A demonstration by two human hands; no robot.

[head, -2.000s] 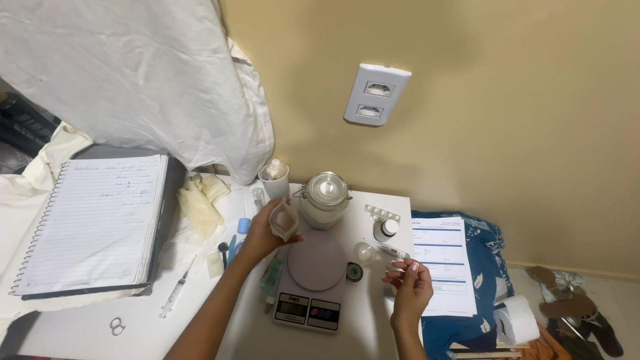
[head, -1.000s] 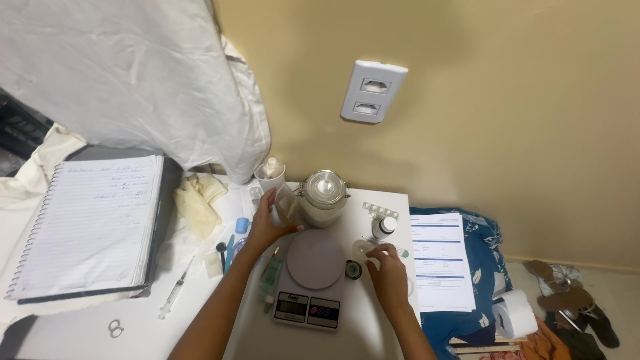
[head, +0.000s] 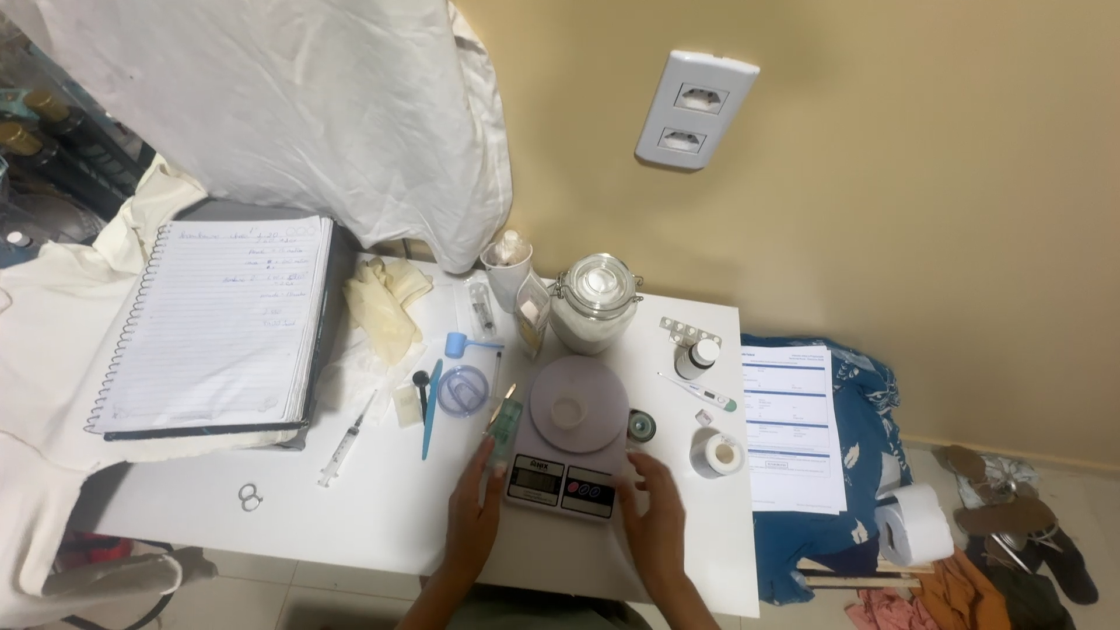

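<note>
A digital kitchen scale [head: 579, 402] stands near the front of the white table, with a small translucent cup [head: 569, 411] on its round plate. My left hand [head: 475, 507] is at the scale's left side, its fingertips by a green translucent item [head: 505, 427]; whether it grips anything cannot be told. At the scale's right edge my right hand [head: 652, 516] has its fingers apart, holding nothing. Behind the scale are a clamp-lid glass jar [head: 595, 306] of white powder and an upright pouch [head: 531, 319]. A small dark round container [head: 641, 426] sits right of the plate.
At left lie a spiral notebook [head: 219, 324], latex gloves [head: 385, 306], a syringe [head: 348, 442], a blue scoop [head: 457, 345] and a round blue lid [head: 463, 391]. At right are a bottle [head: 697, 359], a digital thermometer [head: 700, 392], a white roll [head: 717, 455] and printed sheets [head: 792, 429].
Both hands have moved to the front sides of the scale. The left has let go of the pouch near the jar. A small cup now rests on the plate, which was bare one second ago.
</note>
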